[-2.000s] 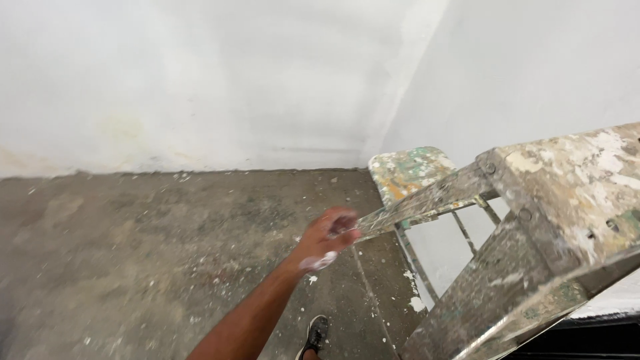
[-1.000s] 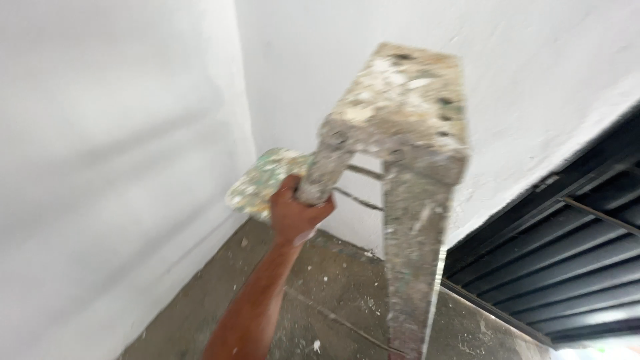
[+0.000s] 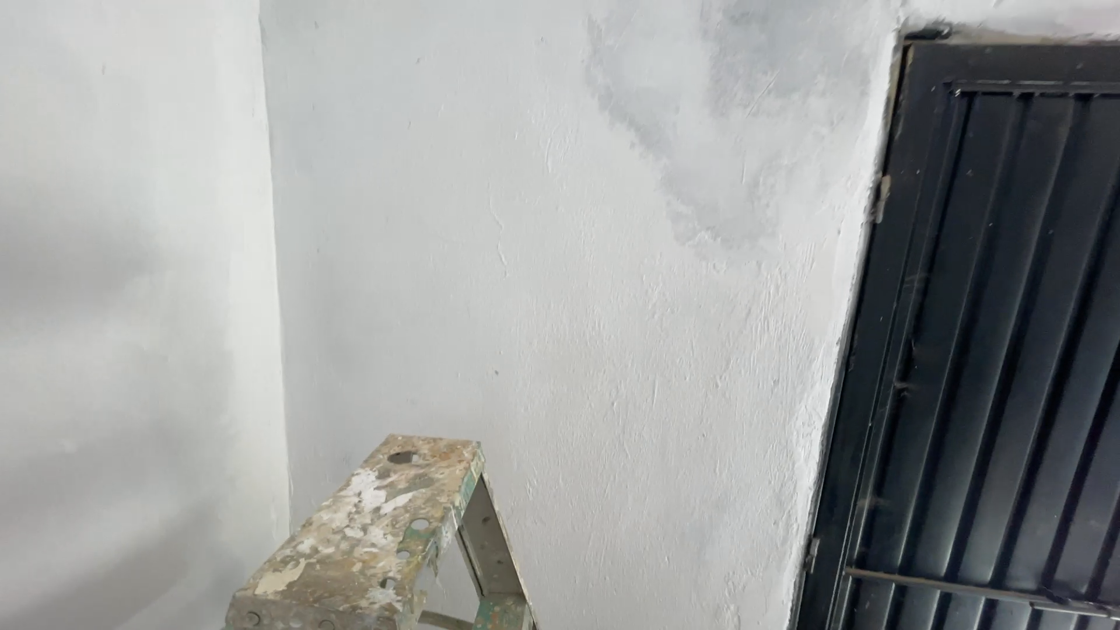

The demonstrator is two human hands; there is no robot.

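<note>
A paint-spattered stepladder stands low in the head view, left of the middle, its perforated top cap turned up and part of one side rail showing below it. Neither my left hand nor my right hand is in the picture, so what they hold or touch is hidden. Behind the ladder rises a white wall with brush-like ridges and a grey, damp-looking patch near the top.
On the left, a second white wall meets the first at a corner. A black corrugated metal door in a dark frame fills the right side, with a horizontal bar low across it.
The view has swung up from the floor to the walls. One second ago a hand gripped the ladder's rail below the cap; now no hand shows.
</note>
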